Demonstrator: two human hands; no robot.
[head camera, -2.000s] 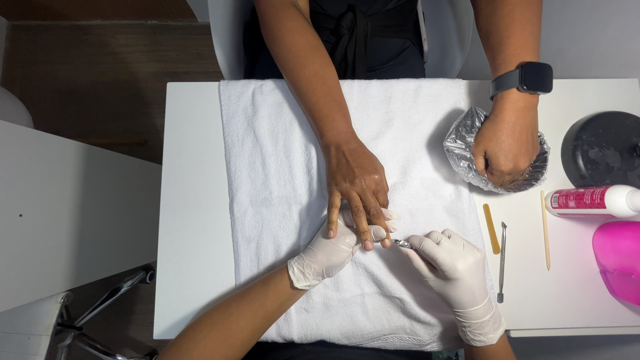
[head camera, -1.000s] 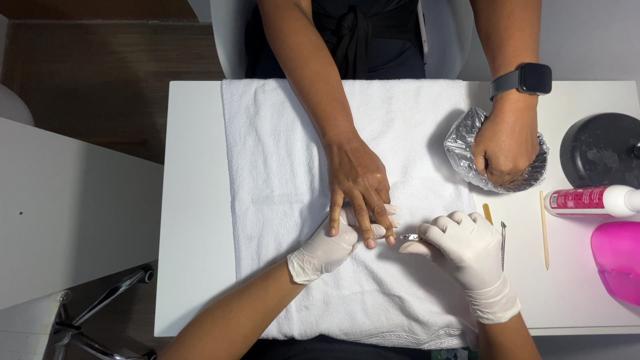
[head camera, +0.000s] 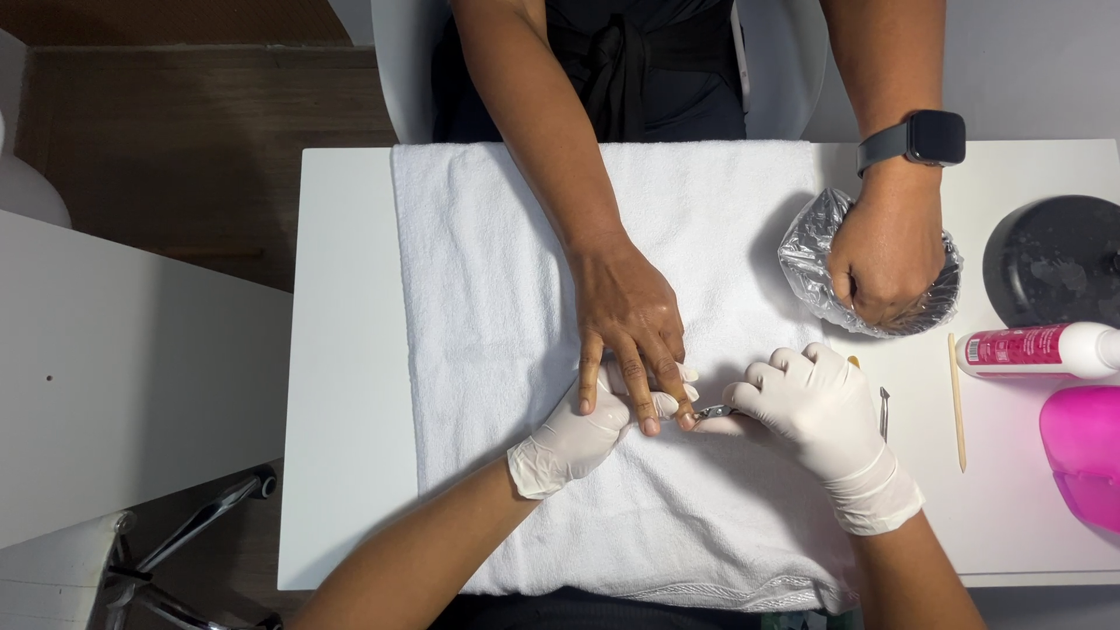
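My left hand (head camera: pixel 582 429), in a white glove, lies on the white towel (head camera: pixel 490 289) and holds the fingers of the other person's hand (head camera: pixel 628 306) from below. That hand rests palm down with its fingers spread. My right hand (head camera: pixel 809 411), also gloved, is closed around metal cuticle nippers (head camera: pixel 716 411); their tip touches the skin beside the nail of one of the person's fingers. The nippers' handles are hidden in my palm. The person's other hand (head camera: pixel 888 254), below a smartwatch (head camera: pixel 936 137), dips into a plastic-lined bowl (head camera: pixel 809 249).
Right of my right hand lie a metal cuticle pusher (head camera: pixel 884 414), a wooden stick (head camera: pixel 957 402) and a partly hidden yellow-brown file (head camera: pixel 854 360). Farther right are a white bottle with a pink label (head camera: pixel 1015 350), a pink translucent object (head camera: pixel 1081 455) and a round black object (head camera: pixel 1050 262).
My right hand has turned and shifted slightly, now covering much of the file and part of the pusher, which showed fully two seconds ago. My left hand keeps its hold on the person's fingers.
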